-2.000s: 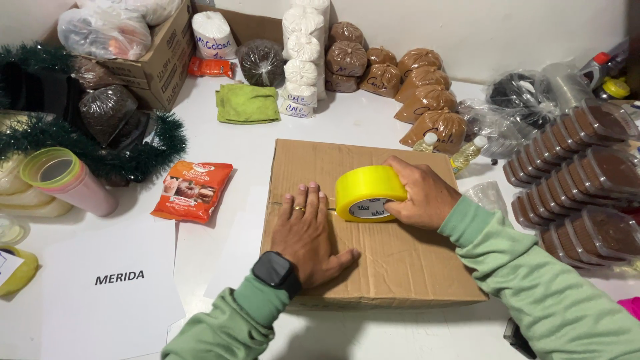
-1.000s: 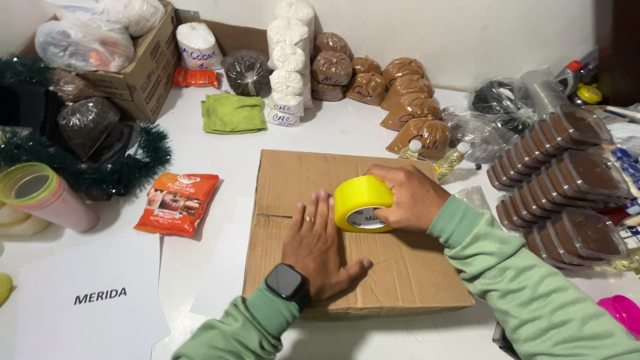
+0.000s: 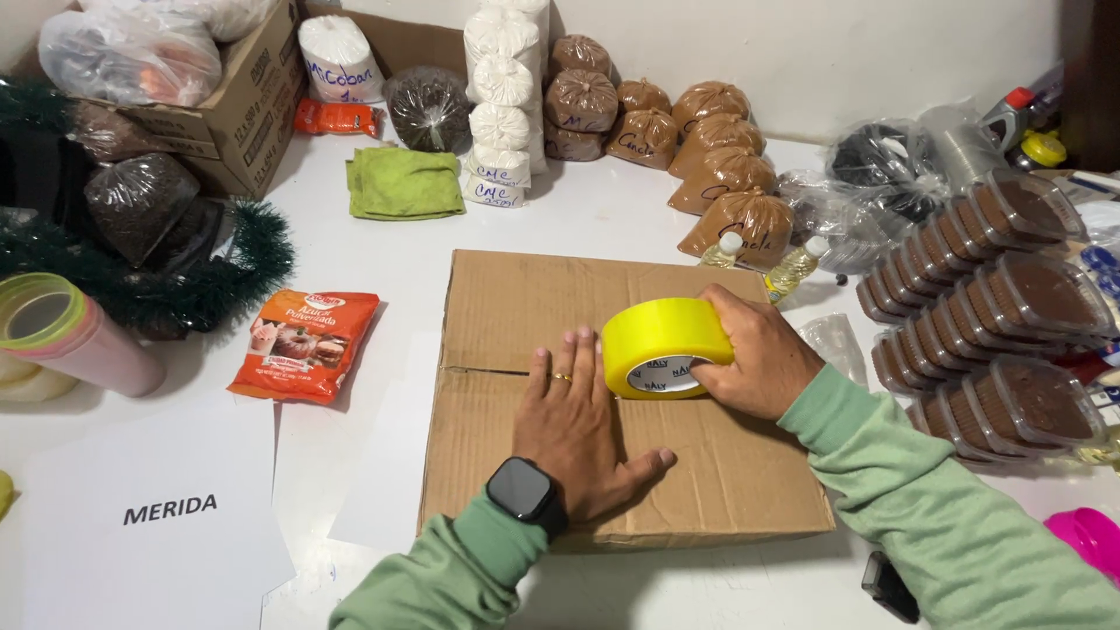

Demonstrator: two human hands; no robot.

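A closed cardboard box (image 3: 700, 472) lies on the white table, its flap seam showing at the left of the top. My left hand (image 3: 577, 429) rests flat on the box with fingers spread, a ring on one finger and a black smartwatch at the wrist. My right hand (image 3: 757, 354) grips the right side of a roll of yellow packing tape (image 3: 665, 328), which stands on its edge on the box top beside my left fingertips. Whether any tape is stuck to the cardboard cannot be made out.
Left of the box are an orange sugar packet (image 3: 306, 346), printed paper (image 3: 149, 542) and stacked cups (image 3: 79, 341). Behind it stand bags of brown powder (image 3: 735, 227), small bottles (image 3: 796, 267) and a folded green cloth (image 3: 405, 184). Stacked containers of brown cakes (image 3: 997, 324) are at the right.
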